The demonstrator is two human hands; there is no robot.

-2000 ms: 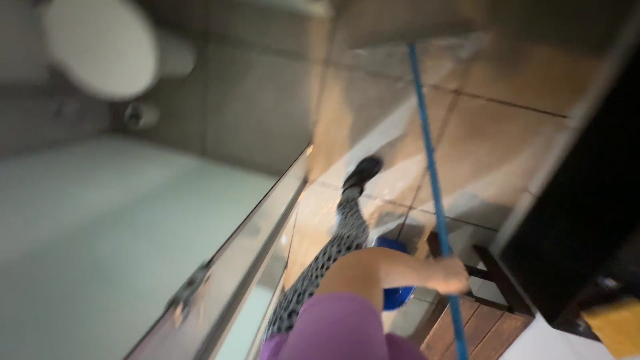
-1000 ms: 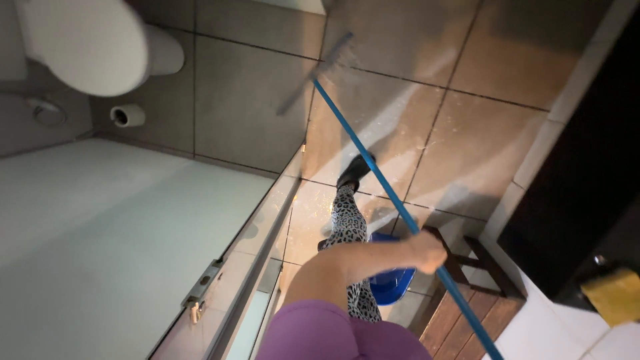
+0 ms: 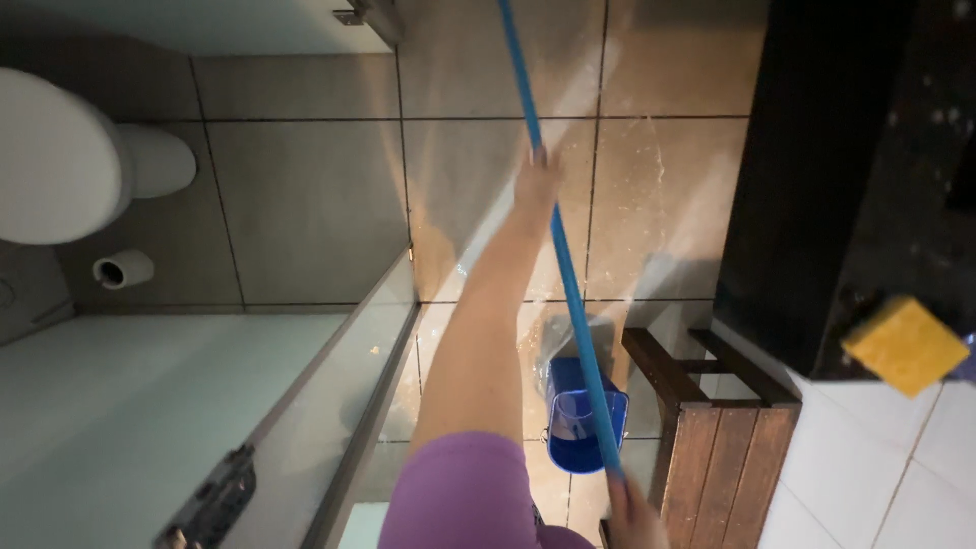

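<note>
My left hand (image 3: 537,179) is closed around the middle of a blue pole (image 3: 570,278), my bare arm stretched forward from a purple sleeve. Lower right, my right hand (image 3: 637,515), blurred, grips the pole near its bottom end in view. The pole runs up past the top edge, so its far end is out of sight. Beneath it, a blue plastic bucket (image 3: 587,457) is on the tiled floor (image 3: 488,84), which has wet-looking marks.
A wooden slatted stool (image 3: 720,465) is beside the bucket, near a dark counter (image 3: 801,183) with a yellow sponge (image 3: 907,347). To the left are a glass door panel (image 3: 335,366), a white toilet (image 3: 57,156) and a toilet paper roll (image 3: 124,269).
The pole's wide flat head, visible on the floor before, is out of view. My left arm now reaches farther forward, and my right hand has come into view on the pole.
</note>
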